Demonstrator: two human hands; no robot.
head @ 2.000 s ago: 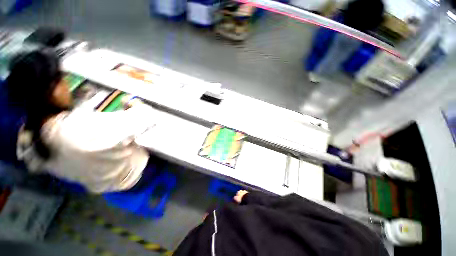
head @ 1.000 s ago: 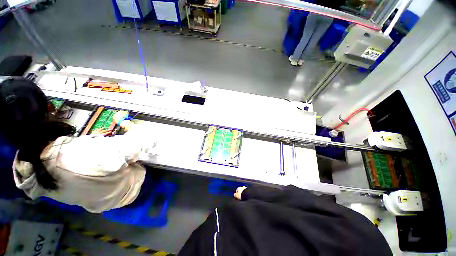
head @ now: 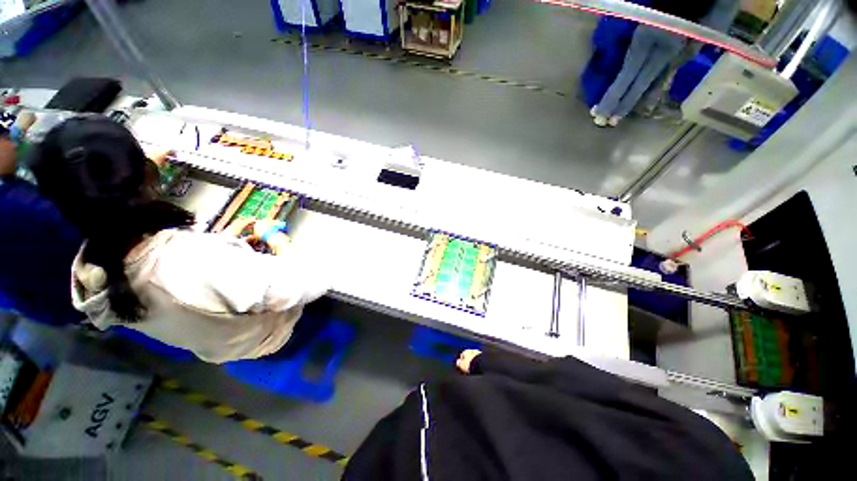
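Observation:
A green circuit board panel in a carrier frame [head: 456, 273] lies flat on the white conveyor bench [head: 362, 266] in front of me, with pale brown strips along its two sides. No hand touches it. A dark sleeve and jacket fill the bottom of the view. One small hand [head: 467, 360], which looks like my right hand, shows at the sleeve's end below the bench's front edge. Its fingers are too small to read, and nothing is visibly held. My left hand is not in view.
A seated person in a pale top [head: 202, 287] has a hand at another framed board [head: 256, 206] on the left. Cross rods [head: 568, 305] lie right of the near frame. Another frame [head: 772, 348] sits in the dark machine opening. A black device [head: 398, 179] lies on the back ledge.
The whole view has shifted, so the bench and frames appear farther right than one second ago. The near frame has not visibly moved along the bench. The small hand looks much the same.

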